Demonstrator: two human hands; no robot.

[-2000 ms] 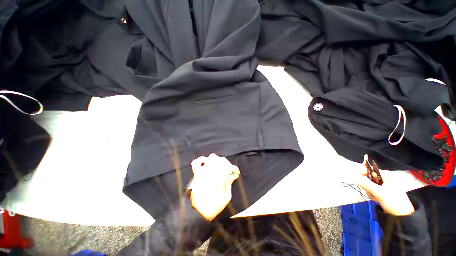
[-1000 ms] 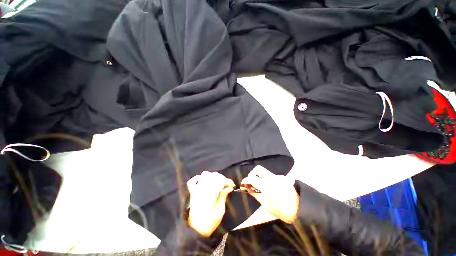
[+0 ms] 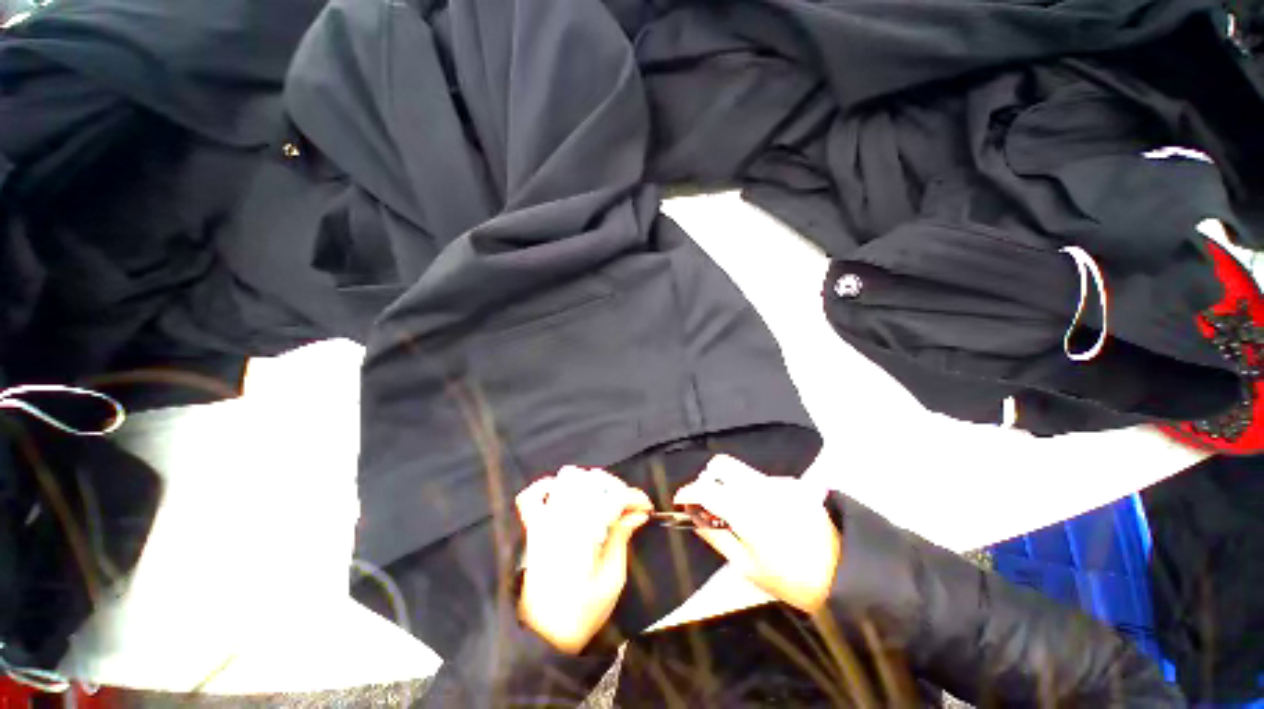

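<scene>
A black garment (image 3: pixel 555 346) lies in front of me with its open hem edge towards my body. My left hand (image 3: pixel 580 547) pinches at the hem edge. My right hand (image 3: pixel 762 533) is just right of it, fingertips close to the left ones, holding small dark pieces (image 3: pixel 704 517). A thin pale bit, cord or metal, shows between the fingertips; I cannot tell which. The fingers hide the exact contact.
More black garments (image 3: pixel 167 249) are heaped across the white table (image 3: pixel 901 478). White cord loops (image 3: pixel 1088 305) stick out at right and left. A red dish (image 3: pixel 1231 291) with small dark pieces is at the right edge. A blue crate (image 3: pixel 1081 561) is below right.
My right hand has come from the right side of the table to meet my left hand at the hem. Over the last second both hands have barely moved.
</scene>
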